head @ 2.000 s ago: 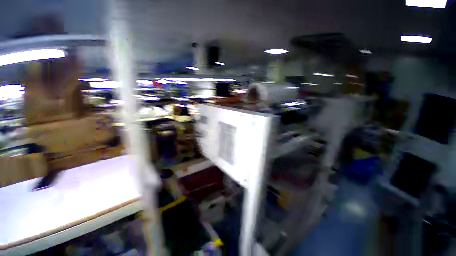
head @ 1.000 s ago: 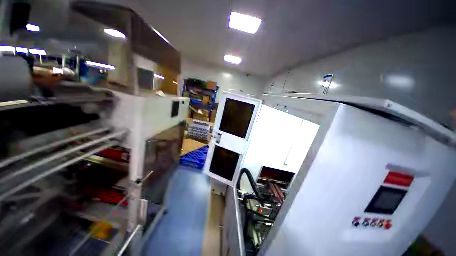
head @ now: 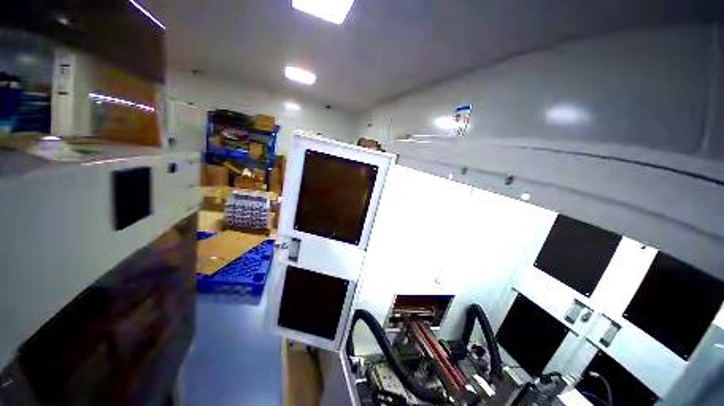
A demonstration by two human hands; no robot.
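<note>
Neither of my hands is in the picture. Nearest in front of me at the lower right is the open white machine cabinet. Its bed holds long red rails point(head: 438, 357) that run to a dark rectangular opening point(head: 423, 304) in the white inner wall. Black corrugated conduits point(head: 384, 349) curve over the metal fixtures on both sides of the rails. An open white door point(head: 329, 252) with two dark windows stands at the cabinet's left side.
Another machine's white body point(head: 95, 206) stands close on the left. A blue floor aisle point(head: 230, 341) runs between. Beyond are a blue pallet point(head: 248, 270) with cardboard and a blue shelf rack point(head: 208, 135) with boxes. Closed doors with dark windows point(head: 578, 252) show at the right.
The view has swung right from the neighbouring line and moved forward along the aisle. The control panel has left the picture, and the open door and machine bed appear nearer.
</note>
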